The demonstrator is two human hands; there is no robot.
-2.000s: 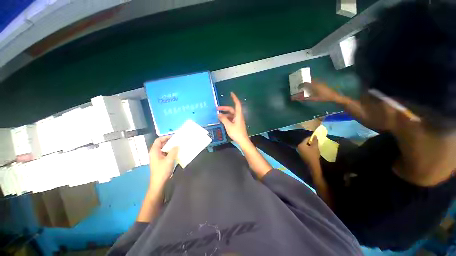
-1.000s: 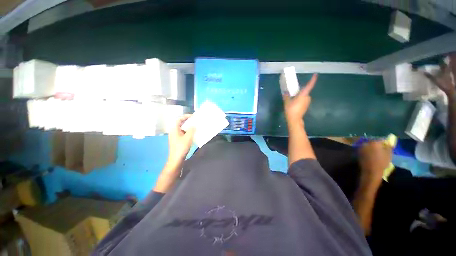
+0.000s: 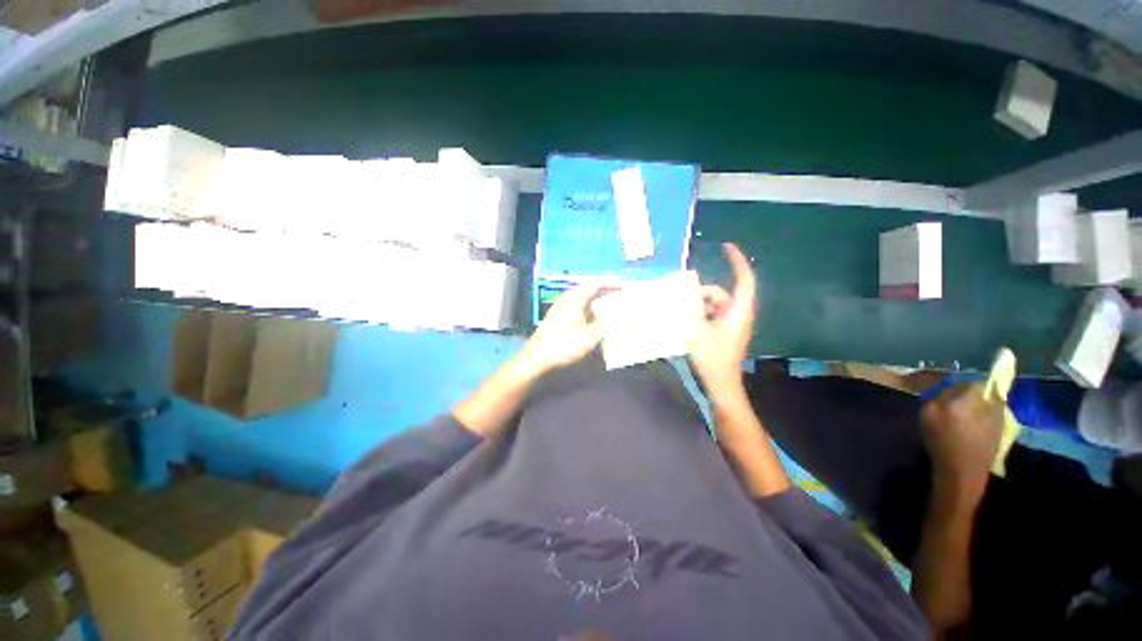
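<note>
A white label sheet (image 3: 649, 321) is held level in front of my body, over the near edge of the blue digital scale (image 3: 574, 238). My left hand (image 3: 574, 328) grips its left side. My right hand (image 3: 726, 328) touches its upper right corner with thumb and fingers, with one finger raised. A small white carton (image 3: 632, 213) lies on the scale platform, slightly tilted. The sheet hides part of the scale's keypad.
Two rows of white cartons (image 3: 326, 276) stand left of the scale. Another carton (image 3: 912, 261) stands on the green bench (image 3: 802, 307) at right, with several more beyond it. A neighbouring worker's hand (image 3: 962, 432) holds a yellow sheet (image 3: 1004, 413). Brown boxes (image 3: 163, 551) are at lower left.
The carton my right hand was touching on the bench now lies on the scale. My right hand has moved left to the sheet. Another carton now stands on the bench at right.
</note>
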